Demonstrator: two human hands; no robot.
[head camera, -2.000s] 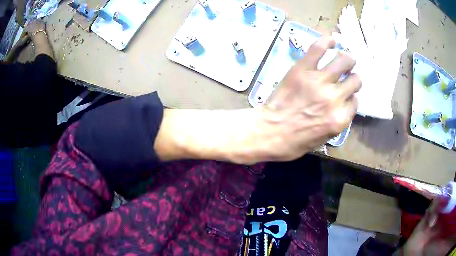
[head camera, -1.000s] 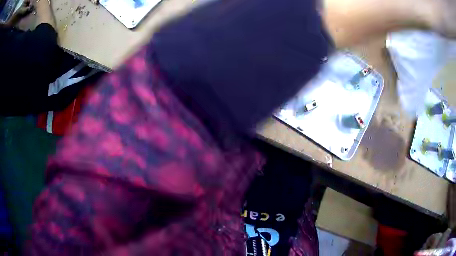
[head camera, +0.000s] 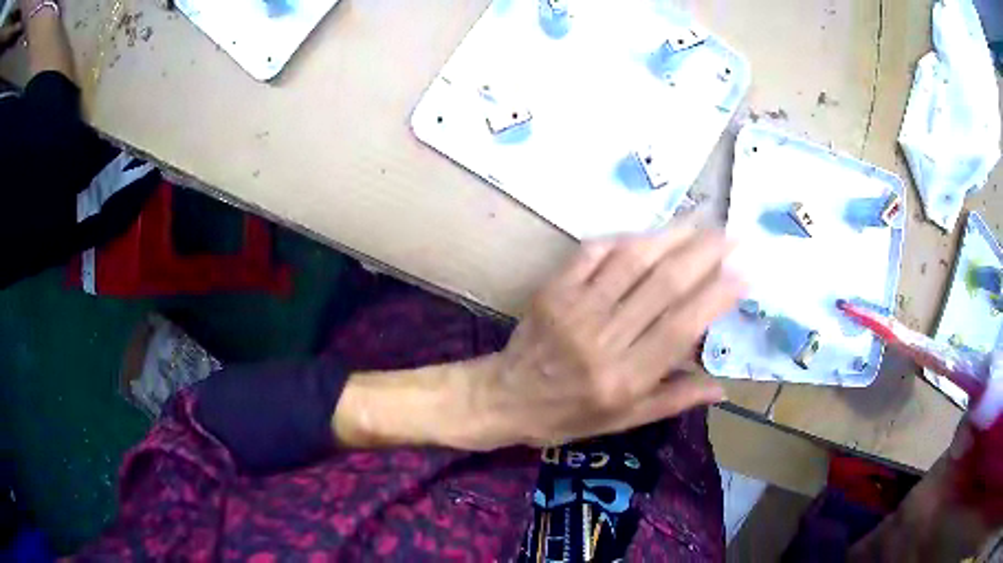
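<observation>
A white four-post plate (head camera: 770, 258) lies near the table's front edge at the right, with blue-grey posts (head camera: 801, 220) standing on it. My left hand (head camera: 616, 341) is at its left edge, palm down, fingers extended and blurred, with nothing visible in it; contact with the plate is unclear. My right hand (head camera: 935, 515), blurred and partly cut off at lower right, is shut on a red squeeze bottle (head camera: 977, 456). The bottle's long red nozzle (head camera: 883, 327) points left over the plate, its tip between the posts.
A larger-looking white plate (head camera: 583, 105) with posts lies behind left; another is cut off at top left. A crumpled white cloth (head camera: 955, 116) lies at upper right, above a plate with yellow residue (head camera: 968, 302). Another person's arm (head camera: 46, 50) is at far left, above a red stool (head camera: 182, 247).
The white cloth has left my left hand and lies at upper right. My left hand has come back to the near plate's edge. The red bottle has risen from lower right over the plate.
</observation>
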